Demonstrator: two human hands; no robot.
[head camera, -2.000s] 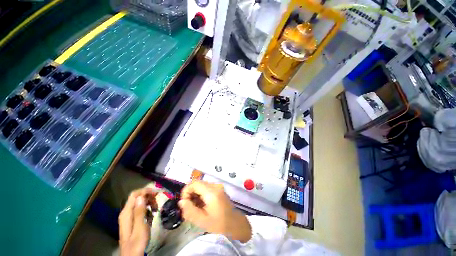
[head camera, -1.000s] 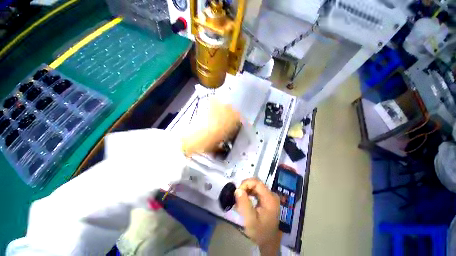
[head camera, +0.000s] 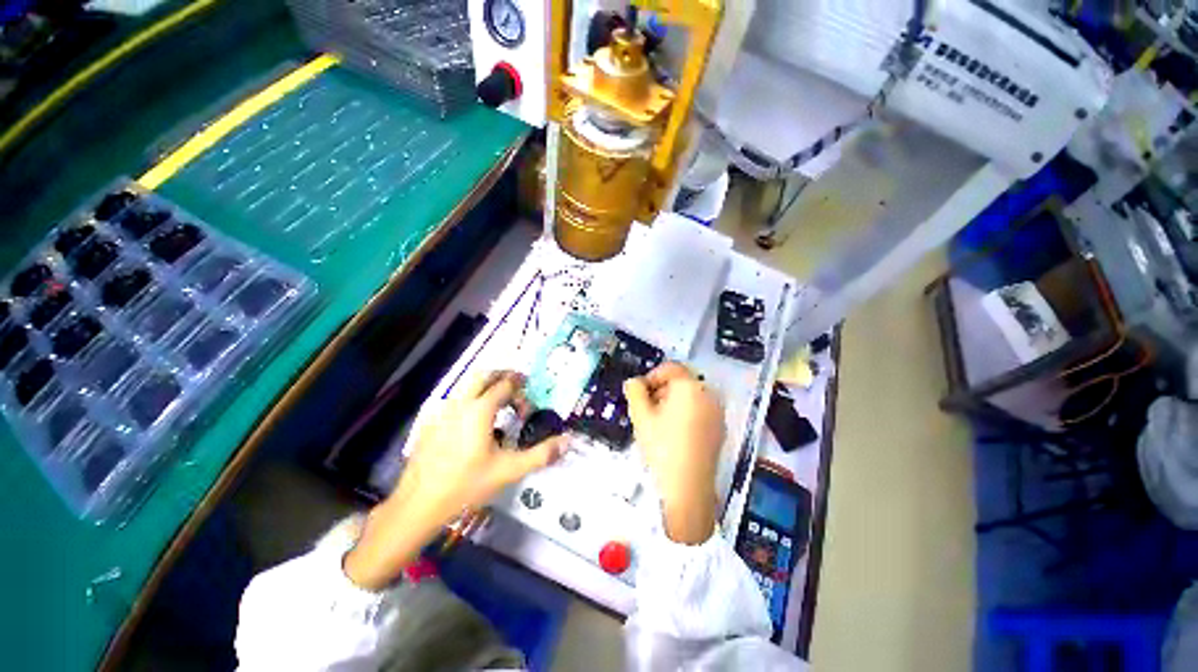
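Observation:
My left hand (head camera: 460, 453) holds a black round unit (head camera: 540, 427) between thumb and fingers, low over the front of the white press base. My right hand (head camera: 681, 433) has its fingertips together at the right edge of a dark holder (head camera: 615, 391); whether it grips anything is hidden. The holder lies against the right side of the pale-green fixture (head camera: 565, 365). A second small dark holder (head camera: 740, 328) lies further right on the base. The gold press head (head camera: 602, 197) stands raised behind the fixture.
A blister tray (head camera: 230, 361) with black units in part of its pockets lies on the green bench at left. Clear empty trays (head camera: 322, 164) lie beyond it. A red button (head camera: 615, 558) is at the base's front edge, and a dark handheld meter (head camera: 773, 525) lies to its right.
The round unit held by my right hand is now apparently in my left. My left hand has drawn back from over the base; my right has moved forward to the dark holder, now visible beside the fixture.

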